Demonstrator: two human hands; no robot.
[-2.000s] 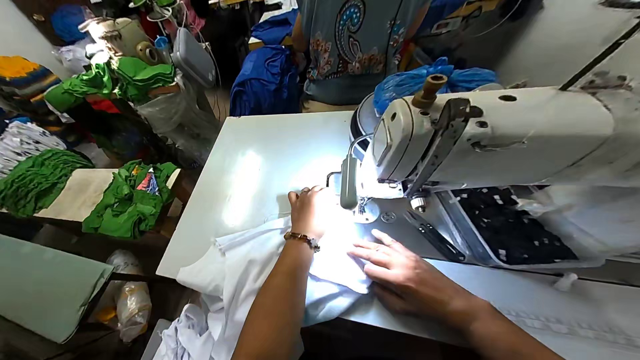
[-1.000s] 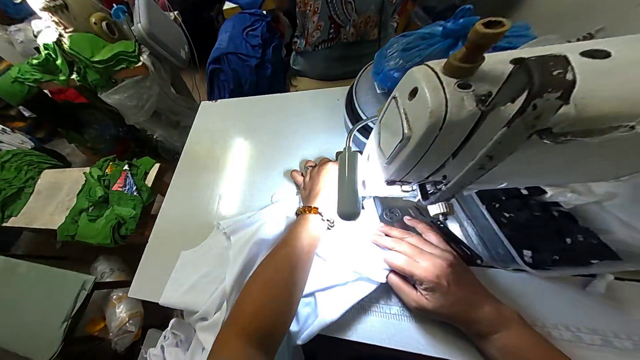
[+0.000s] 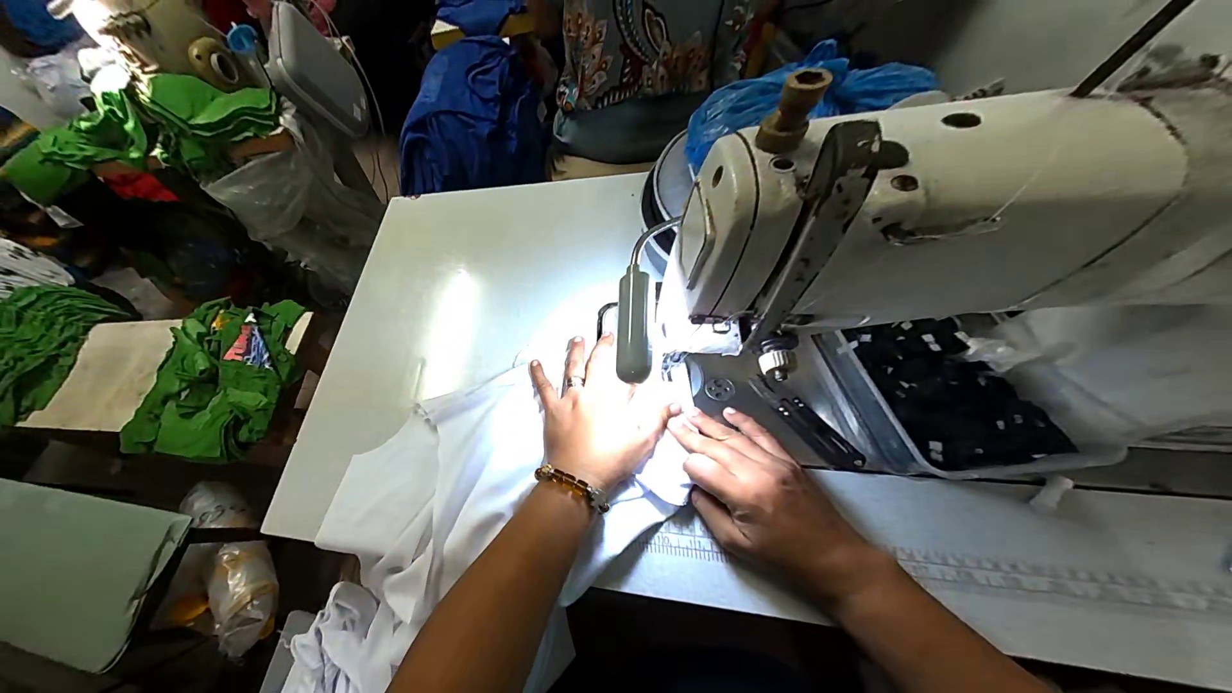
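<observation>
White fabric (image 3: 481, 472) lies over the front of the white sewing table and hangs off its front edge. My left hand (image 3: 602, 419), with a ring and a beaded bracelet, rests spread on the fabric just left of the presser foot area. My right hand (image 3: 746, 476) is at the fabric's right edge, its fingertips near my left thumb; whether they pinch the cloth is unclear. The industrial sewing machine (image 3: 924, 212) stands over the fabric's far end. A grey gooseneck lamp (image 3: 633, 327) lights the spot brightly, and glare hides the cloth there.
Black scissors or snips (image 3: 818, 433) lie right of the needle area, beside a plastic-lined tray of black pieces (image 3: 953, 395). A blue plastic bag (image 3: 741, 111) sits behind the machine. Green fabric pieces (image 3: 217, 385) are stacked at left. Another person (image 3: 645, 77) is across the table.
My left hand's fingers have spread out on the fabric since one second ago. My right hand is now closer to my left. The view has shifted somewhat.
</observation>
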